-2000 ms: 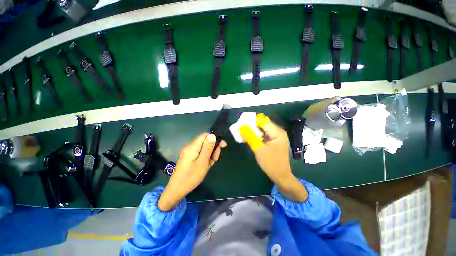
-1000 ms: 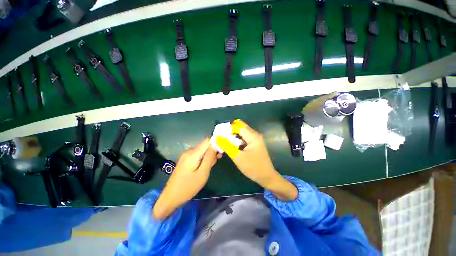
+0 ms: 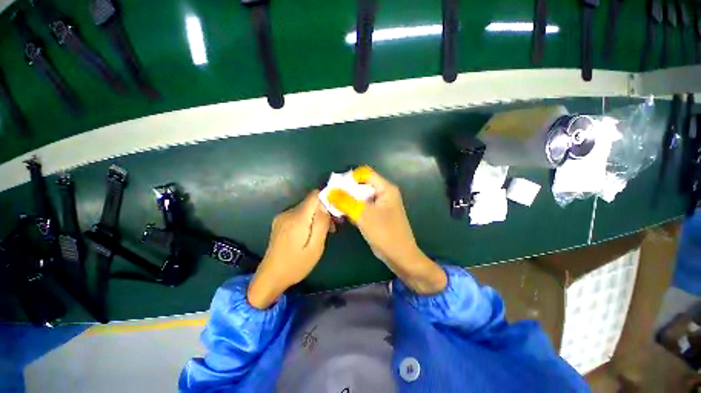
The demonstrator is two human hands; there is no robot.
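My right hand (image 3: 377,211), with yellow-orange covers on its thumb and fingers, holds a white cleaning wipe (image 3: 338,190) in the middle of the bench. My left hand (image 3: 298,236) meets it from the left, its fingertips touching the wipe's lower left edge. The wristwatch between my hands is almost wholly hidden by the wipe and fingers; only a small dark bit shows below the wipe.
Watches lie heaped on the bench (image 3: 254,161) at left, the nearest watch (image 3: 227,253) by my left forearm. At right are a dark item (image 3: 465,176), loose white wipes (image 3: 489,201), a silver dispenser (image 3: 570,140) and a bagged stack. Watches lie on the green belt (image 3: 307,54) beyond.
My right hand has brought the wipe left onto the watch, which my left hand held in plain sight before. The view has shifted lower, and the belt's watches now sit near the top edge.
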